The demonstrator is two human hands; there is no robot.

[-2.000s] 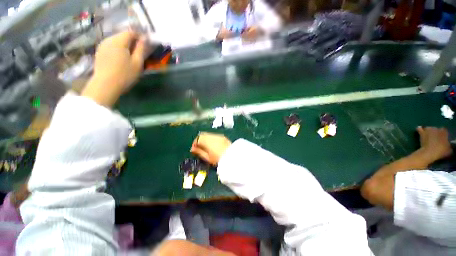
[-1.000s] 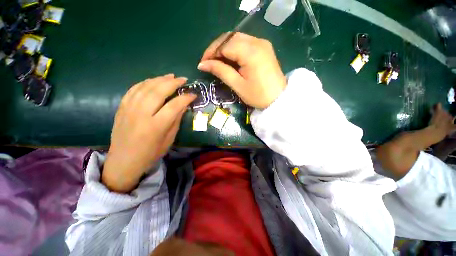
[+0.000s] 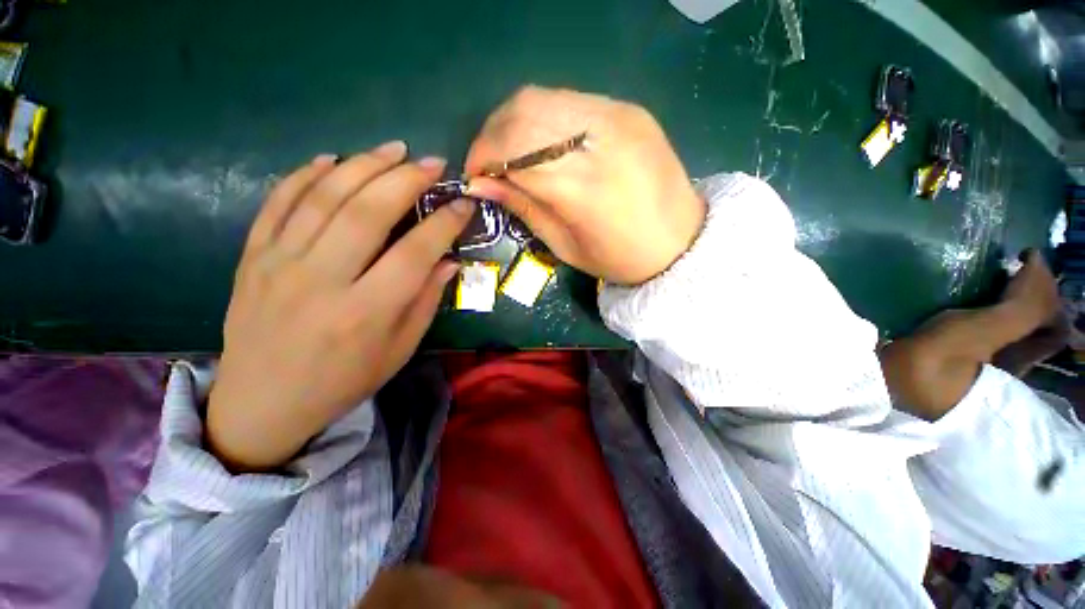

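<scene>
A black watch housing with a pale rim (image 3: 480, 226) lies on the green bench, its white battery with yellow edge (image 3: 477, 287) hanging toward me. My left hand (image 3: 333, 292) holds this housing by its left side with thumb and fingertips. My right hand (image 3: 589, 179) pinches a thin brownish tool (image 3: 545, 155), its tip end at the housing's upper edge. A second housing is mostly hidden under my right hand; its battery (image 3: 527, 277) shows beside the first.
Two units with batteries, one (image 3: 895, 92) and another (image 3: 947, 143), lie at the right. More housings (image 3: 17, 202) lie at the far left edge. A pale strip (image 3: 952, 54) crosses the upper right. Another person's forearm (image 3: 952, 351) rests at the right bench edge.
Since the one-second-old frame, my right hand has brought the tool down to the left housing, and my left hand has closed in on it. Earlier, my left hand was raised at the upper left.
</scene>
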